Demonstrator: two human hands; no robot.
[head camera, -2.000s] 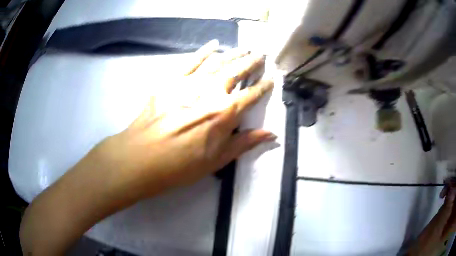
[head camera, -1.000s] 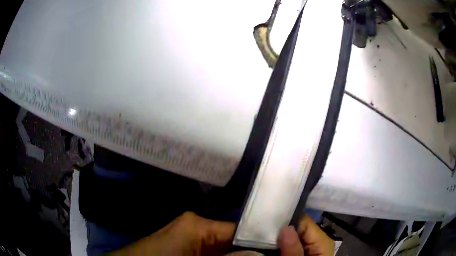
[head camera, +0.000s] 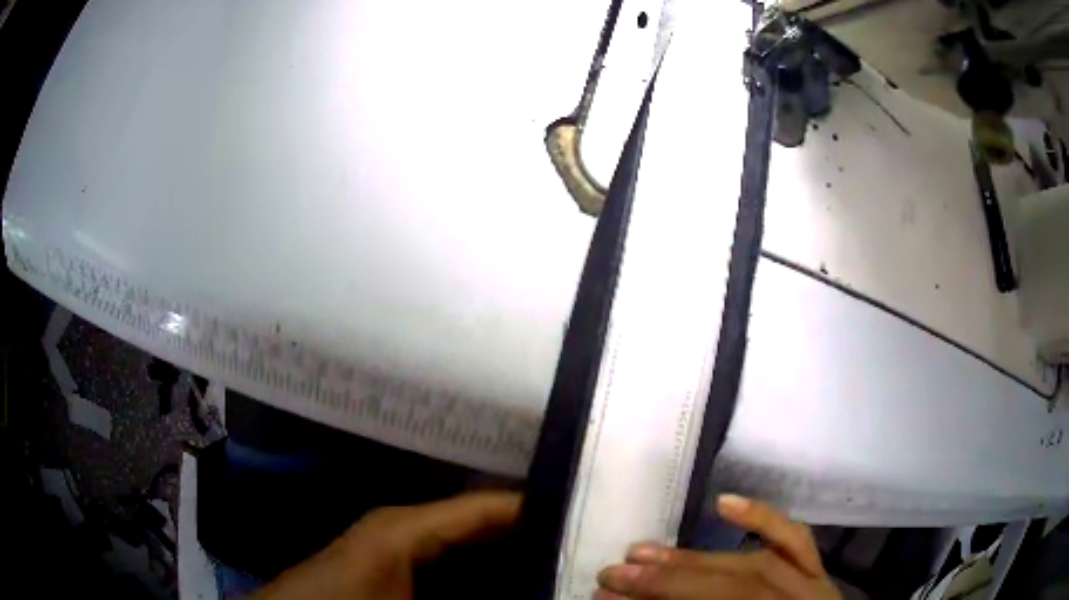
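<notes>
The white template lies lengthwise on the dark fabric strip, which shows along both sides. They run from beside the presser foot over the table's front edge. My left hand is at the strip's left edge, low in the view, with its fingertips hidden by the dark fabric. My right hand has fingertips over the near part of the template and one finger raised to the right. Both hands are cut off by the bottom edge. The needle is not clear.
The white table has a worn ruler along its front edge. A curved tan-edged slot is left of the strip. A slim black tool lies at the right, near a brass-coloured knob. Scraps lie on the floor.
My left hand has moved from the table top to the strip's near part, and my right hand from the far right. Since the last earlier frame, my right fingers have spread.
</notes>
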